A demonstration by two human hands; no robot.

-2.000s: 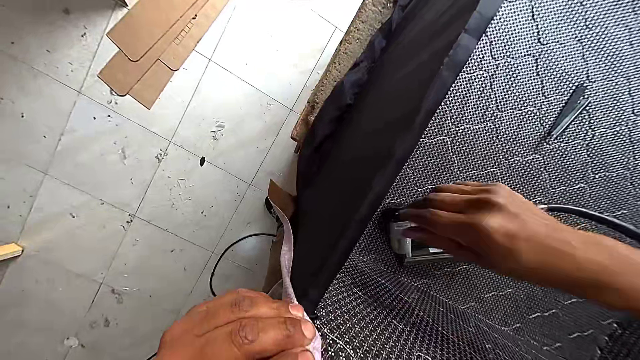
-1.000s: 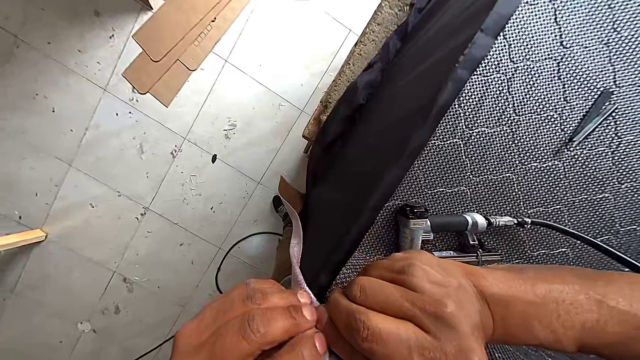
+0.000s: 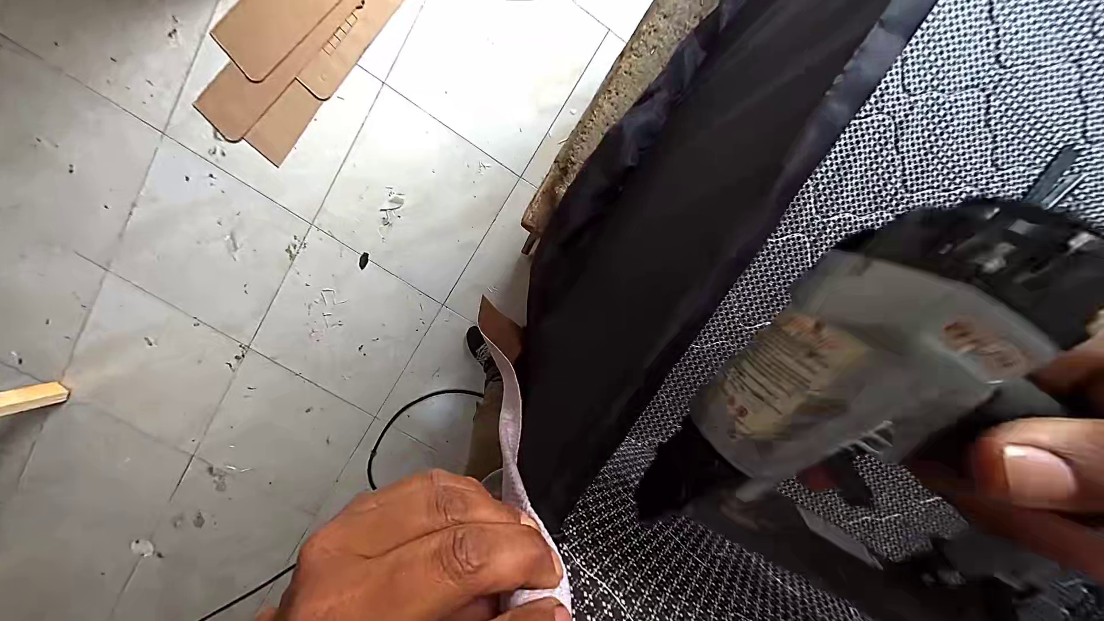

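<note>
At the bottom, my left hand point(image 3: 440, 552) pinches a thin pale strip of material point(image 3: 511, 414) against the lower edge of the black fabric point(image 3: 638, 259). On the right, my right hand point(image 3: 1044, 474) grips a pneumatic staple gun point(image 3: 871, 362), which is close to the camera and blurred; its grey body bears a label with writing. Below and behind the gun spreads the patterned grey upholstery fabric point(image 3: 931, 112). The black fabric runs diagonally along that fabric's left side. Part of my right hand is cut off by the frame edge.
A dark narrow tool point(image 3: 1050, 177) lies on the patterned fabric. Brown cardboard templates point(image 3: 276, 69) rest on the tiled floor point(image 3: 216, 302), with a black hose point(image 3: 379, 435) lower down. A wooden piece point(image 3: 34, 398) juts in at left. A shoe point(image 3: 476, 345) shows beside the black fabric.
One second ago my right hand was beside my left at the strip and the staple gun lay on the patterned fabric. Now my right hand holds the gun, raised toward the camera.
</note>
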